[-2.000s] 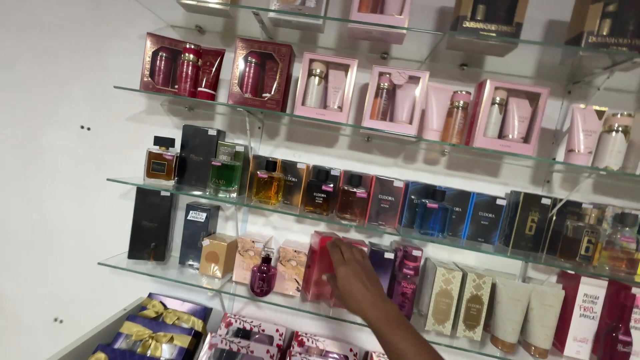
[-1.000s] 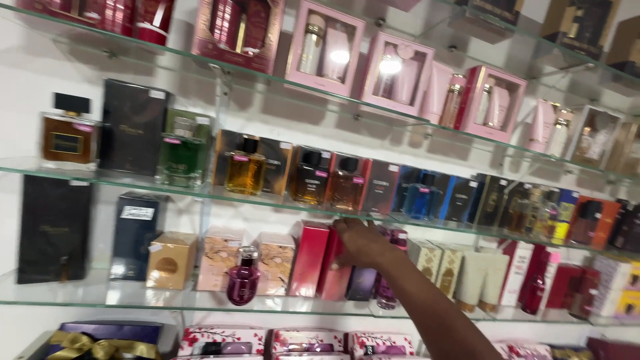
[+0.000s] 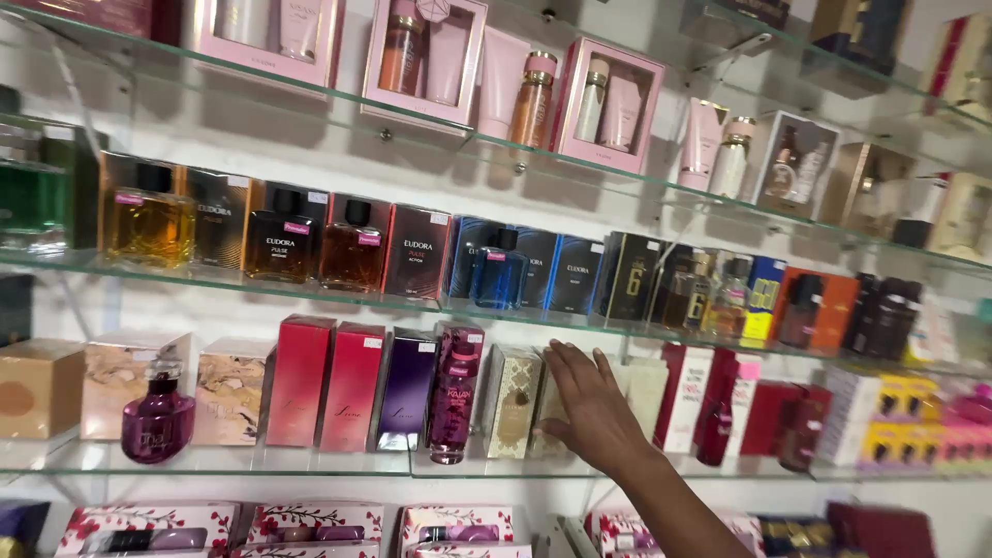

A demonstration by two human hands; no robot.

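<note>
My right hand (image 3: 593, 407) reaches in from the lower right, back of the hand to the camera, fingers spread and thumb to the left. It is in front of a cream and gold patterned box (image 3: 549, 387), which it partly covers; whether the fingertips touch it cannot be told. Just left stands a similar cream and gold box (image 3: 513, 407), then a purple spray bottle (image 3: 452, 403) before its box, a dark purple box (image 3: 407, 387) and two red boxes (image 3: 302, 387) (image 3: 357, 391). Pale tubes (image 3: 647, 387) are partly behind the hand. My left hand is out of view.
The lower glass shelf (image 3: 310, 465) also bears a round purple perfume bottle (image 3: 157, 422). Above it, a glass shelf (image 3: 372, 301) holds boxed perfumes and a blue bottle (image 3: 498, 271). Higher up stand pink gift sets (image 3: 608, 108). Floral gift boxes (image 3: 147, 515) sit below.
My right hand has moved right along the lower shelf, from the red boxes to the cream and gold boxes. The red boxes now stand uncovered. The view has moved closer and to the right.
</note>
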